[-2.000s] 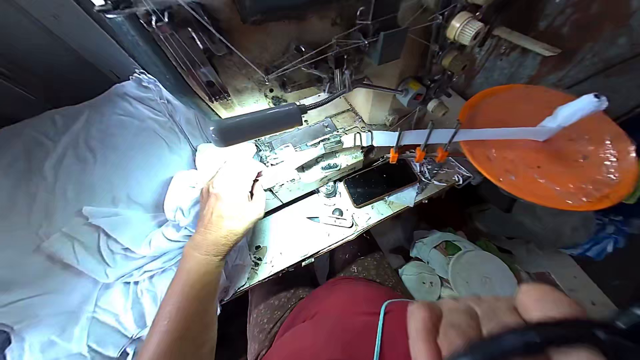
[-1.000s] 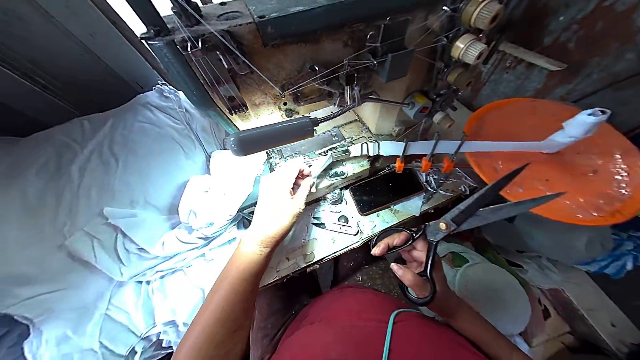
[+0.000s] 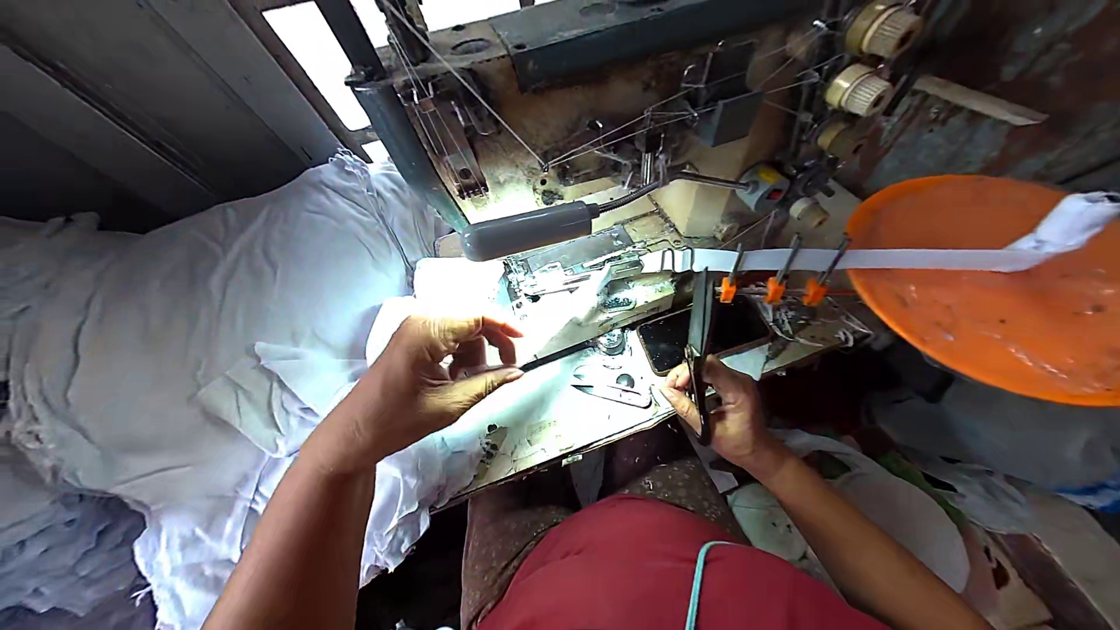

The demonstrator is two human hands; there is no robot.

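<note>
My right hand holds a pair of black-handled scissors, blades upward and looking closed, at the front of the sewing machine bed. My left hand is raised over the lit work surface with thumb and fingers curled apart; whether a thread lies between them cannot be told. White fabric lies behind and left of it. A white strip runs from the orange round tray through orange-tipped guides to the machine. A grey lamp hangs over the needle area.
A large heap of white cloth fills the left side. A dark phone and small thread snips lie on the machine table. Thread tension knobs are at upper right. White fabric pieces lie in a bag or container below right.
The scissors, open and held at the right one second ago, have moved left beside the phone and their blades have come together. My left hand has shifted away from the needle area.
</note>
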